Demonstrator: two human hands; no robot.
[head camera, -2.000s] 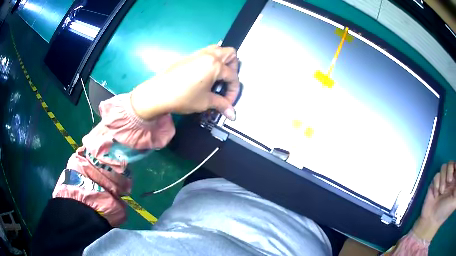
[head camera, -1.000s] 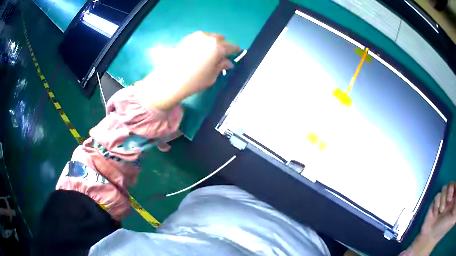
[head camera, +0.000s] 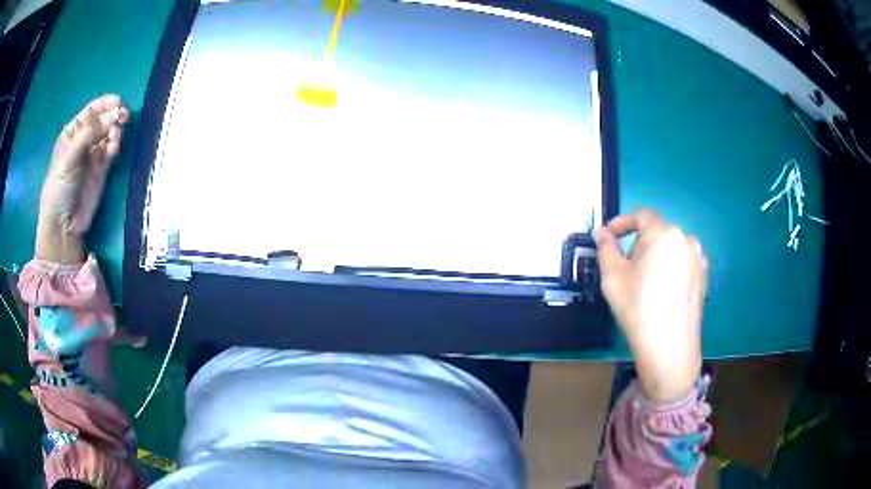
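Observation:
The silver-white display panel (head camera: 382, 181) in a dark frame lies on the black mat (head camera: 382, 320), with yellow tape (head camera: 317, 96) on its upper left part. Hinges sit on the near edge, at left (head camera: 179, 271) and right (head camera: 558, 297). A thin pale cable (head camera: 175, 353) hangs below the left hinge. My right hand (head camera: 654, 287) has thumb and finger together at the panel's right edge above the right hinge; a dark patch shows beside the fingertips, and anything between them is too small to tell. My left hand (head camera: 81, 162) is left of the mat, fingers loosely curled, holding nothing visible.
A small tangle of thin white strips (head camera: 791, 205) lies on the green bench (head camera: 707, 153) at right. A white rail (head camera: 688, 33) and dark track with cables run behind at upper right. A dark object edge shows at far left. Brown cardboard (head camera: 568, 420) is below the bench edge.
The view has swung right, so the panel appears further left. My left hand, earlier at the panel's left corner, is beside the mat. My right hand has come to the right edge.

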